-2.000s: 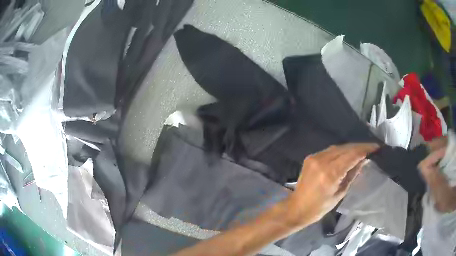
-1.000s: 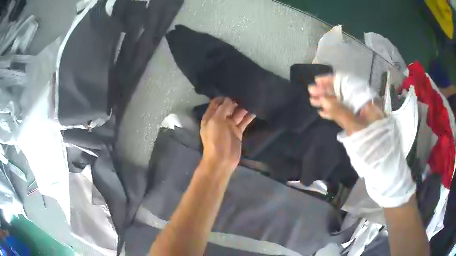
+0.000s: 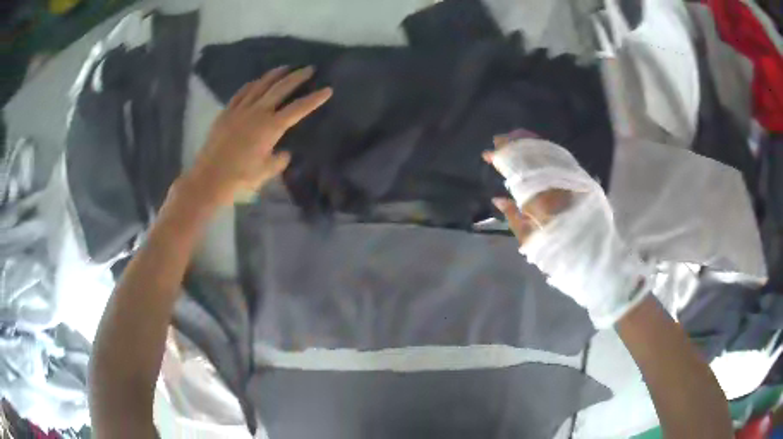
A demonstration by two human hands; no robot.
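Black cut pieces lie across the table beyond the grey panels, crumpled in the middle. My left hand is at their left end, fingers spread, palm down, holding nothing that shows. My right hand, wrapped in white gauze with fingertips bare, is over their right part; its fingers are slightly bent and apart, with no cloth seen in them. A dark grey panel lies flat nearer to me, and a second grey panel lies below it, with a light strip of table between them.
Dark panels with white edges stand at the left. Pale strips lie tangled at the far left. A light grey piece lies at the right, with white scraps beyond. Red fabric shows at the upper right.
The view has turned and moved. My right hand came back from the far right end to the black pieces. My left hand moved to their left end. The black pieces now lie straighter across.
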